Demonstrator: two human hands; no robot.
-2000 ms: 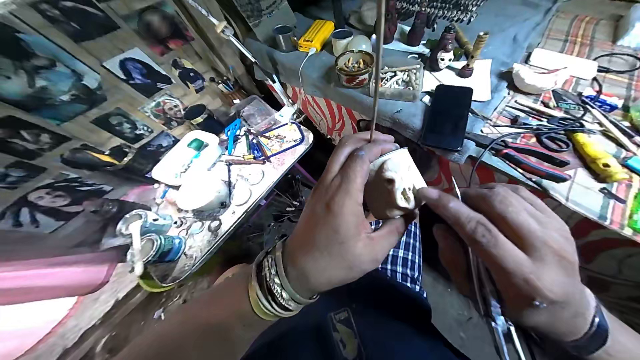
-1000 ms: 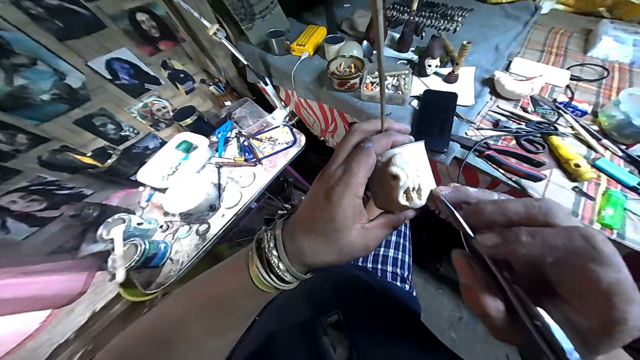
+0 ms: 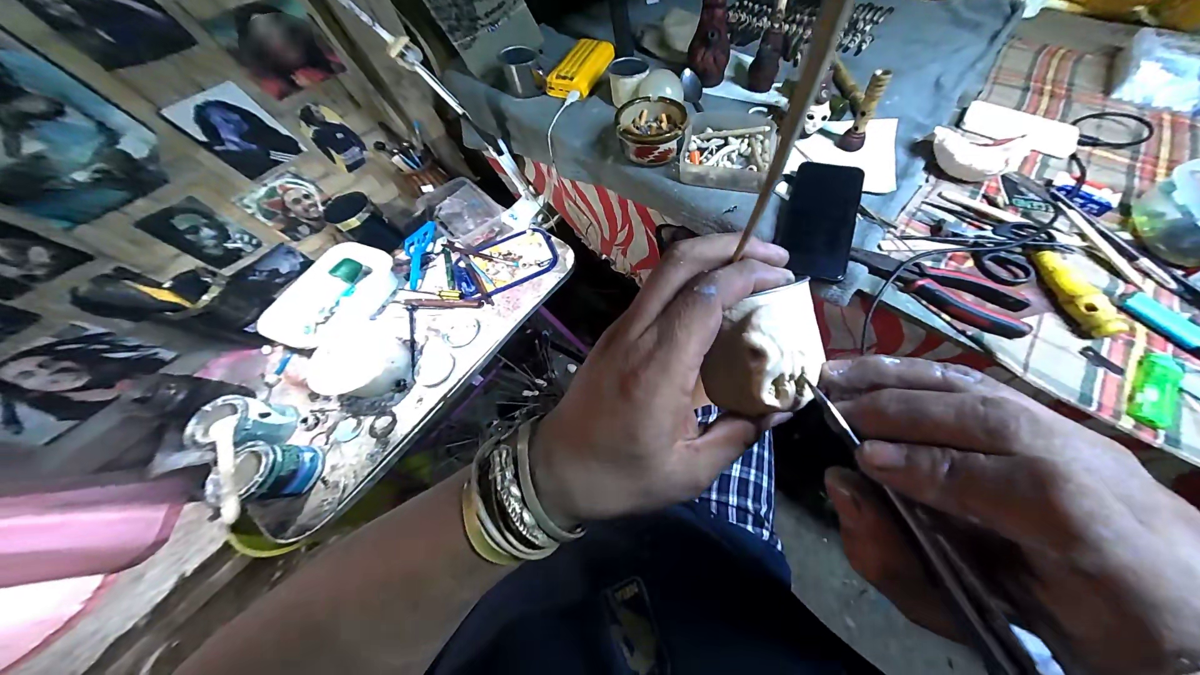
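Observation:
A cream-coloured sculpted piece [image 3: 755,352], shaped like a small skull or face with teeth, is gripped from the left by my left hand [image 3: 656,375]. A thin wooden stick [image 3: 797,122] rises from behind that hand's fingers; where its lower end sits is hidden. My right hand [image 3: 1012,487] holds a slim metal sculpting tool [image 3: 900,502] between thumb and fingers. The tool's pointed tip is at the piece's lower right, by the teeth, and appears to touch it. Several bracelets circle my left wrist.
On the grey cloth ahead are a black phone [image 3: 818,221], a box of small pieces [image 3: 727,155], a tin [image 3: 650,131] and a yellow device [image 3: 580,68]. Red-handled pliers [image 3: 970,300] and a green lighter [image 3: 1156,390] lie right. A small table [image 3: 469,361] with paint pots stands left.
My right hand has shifted its hold, and the tool tip has moved from beside the piece to its lower teeth. My left hand keeps hold of the piece.

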